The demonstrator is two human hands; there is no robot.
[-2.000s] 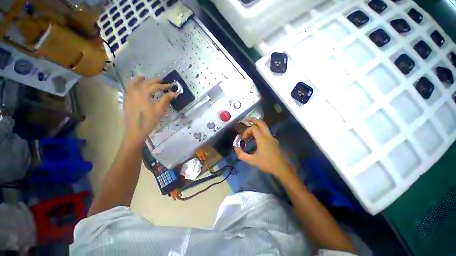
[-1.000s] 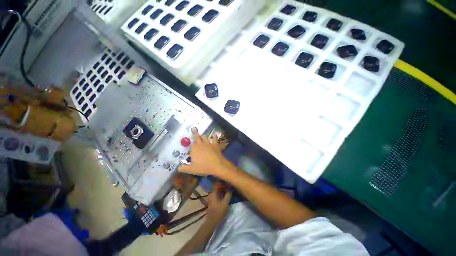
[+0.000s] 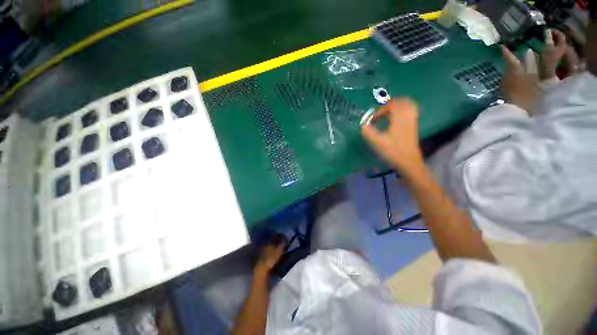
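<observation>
My right hand (image 3: 396, 134) is blurred over the green mat, thumb and forefinger pinching a pale curved piece (image 3: 368, 117). A white rounded part with a dark centre (image 3: 381, 95) lies on the mat just beyond the fingers. My left hand (image 3: 271, 252) is low, below the bench edge, small and dark; whether it holds anything cannot be told. Strips with rows of tiny dots (image 3: 278, 147) lie on the mat, beside a slim silver tool (image 3: 329, 123).
A white tray (image 3: 226, 196) with dark housings (image 3: 120, 131) is at left. Crumpled clear plastic (image 3: 343, 62) and a dark-grid tray (image 3: 409, 36) lie farther back. A coworker's hands (image 3: 524, 75) and striped sleeve are at right, near another dotted sheet (image 3: 481, 80).
The view has swung right, from the machine to the green mat. My right hand has left the machine's buttons and is over the mat. The machine plate is out of view.
</observation>
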